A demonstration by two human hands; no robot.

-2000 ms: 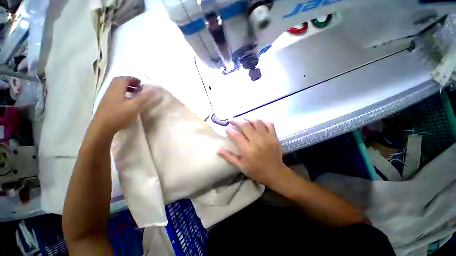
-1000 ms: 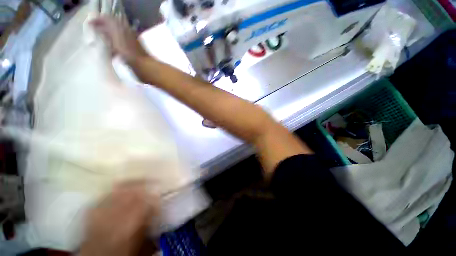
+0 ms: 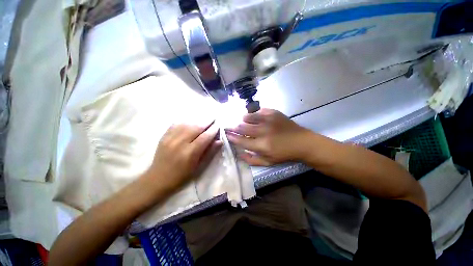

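Observation:
A beige garment panel [image 3: 124,119] lies on the machine table, with its right part under the bright light below the sewing machine head [image 3: 332,36]. My left hand [image 3: 181,153] lies on the panel with its fingers bent by a folded seam edge. A narrow pale strip [image 3: 229,171] runs from between my hands to the table's front edge, its end frayed. My right hand [image 3: 267,137] is on the right side of this strip, fingertips just below the presser foot area, pinching cloth there. Glare hides the needle and the exact contact at the fingertips.
Waiting beige panels [image 3: 36,93] lie at the left. A crinkled plastic bag [image 3: 451,78] is at the table's right end. A green basket [image 3: 422,148] with draped cloth stands below right. A blue crate [image 3: 165,245] is below the table's front edge.
The panel now lies spread toward the needle area. My right hand came back from the far left to the strip, and my left hand moved up onto the panel. The view is closer to the machine head.

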